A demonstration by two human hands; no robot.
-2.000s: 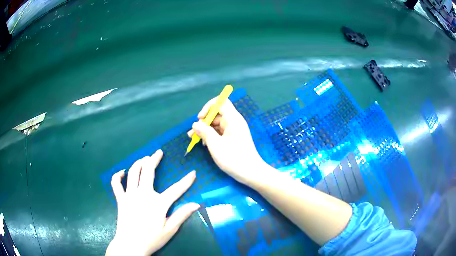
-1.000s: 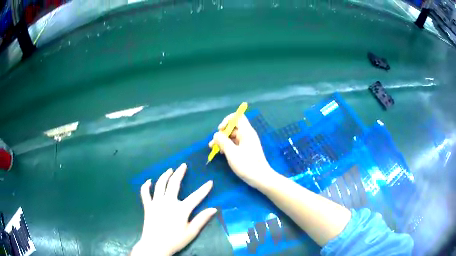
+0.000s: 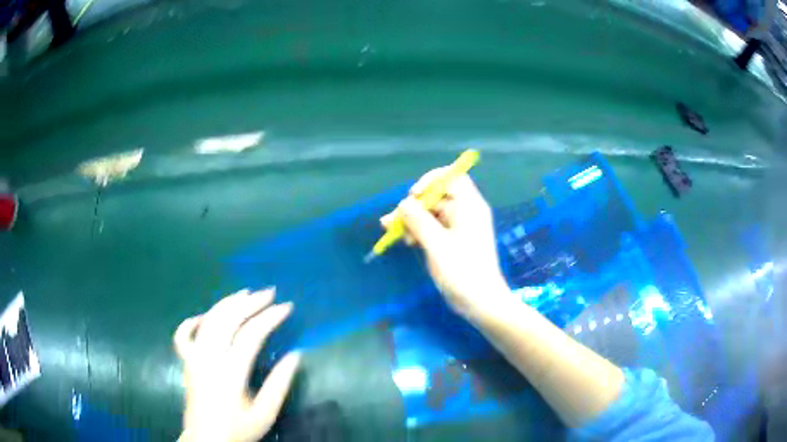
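My right hand (image 3: 453, 233) holds the yellow tweezers (image 3: 436, 192), their pointed tip low to the left above a blue film sheet (image 3: 302, 255) with small dark pads. A small pale bit seems to be at the tip; blur hides what it is. My left hand (image 3: 235, 363) is blurred, at the sheet's lower left edge, with fingers apart and nothing seen in it. A dark object (image 3: 315, 423), blurred and cut off by the lower edge, lies right of my left hand.
Overlapping blue pad sheets (image 3: 595, 216) lie at the right. Two black plastic parts (image 3: 671, 170) lie at the far right. A white card with black bars (image 3: 15, 345), a blue film piece (image 3: 108, 425) and a red and white item (image 3: 7, 210) are at the left.
My left hand has moved left and down, off most of the sheet. My right hand with the tweezers has lifted and moved right. The view has shifted, showing the dark object below.
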